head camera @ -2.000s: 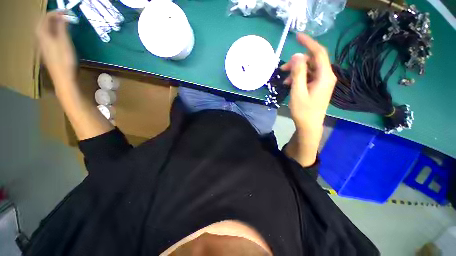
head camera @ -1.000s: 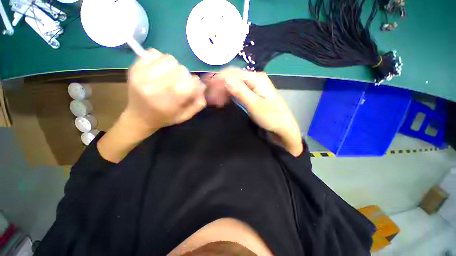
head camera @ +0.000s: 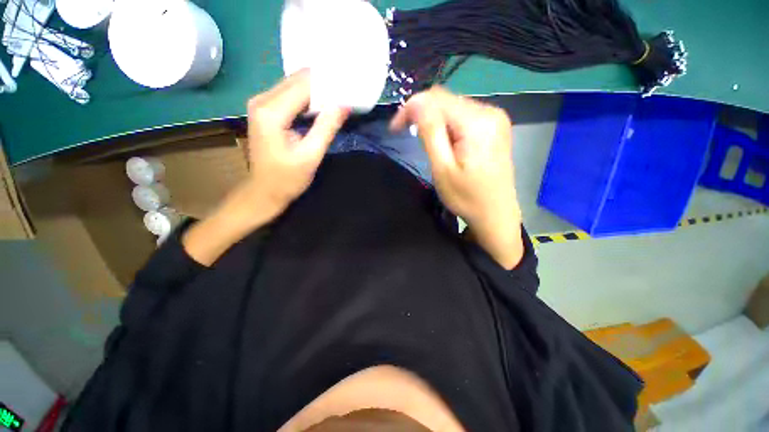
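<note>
My left hand (head camera: 291,139) grips the lower edge of a white round housing (head camera: 341,51) between thumb and fingers, over the bench's front edge. The housing is slightly blurred. My right hand (head camera: 466,139) is just right of it and does not touch it. Its fingers are bent, with thumb and forefinger close together. A tiny white tip shows at these fingertips; whether they hold it is unclear. A bundle of thin black wires (head camera: 514,38) with tiny white ends lies right of the housing.
Another white housing (head camera: 160,46) stands left, beside piled white strips (head camera: 51,55). The wire bundle has a yellow tie (head camera: 645,52). Below the bench are a brown carton (head camera: 84,194) with white round parts (head camera: 152,197) and a blue bin (head camera: 628,164). Orange-brown cartons (head camera: 649,354) lie lower right.
My left hand has moved from a white strip to the housing, which now shows a different, plain side. My right hand has moved slightly right, apart from the left. The strip no longer shows.
</note>
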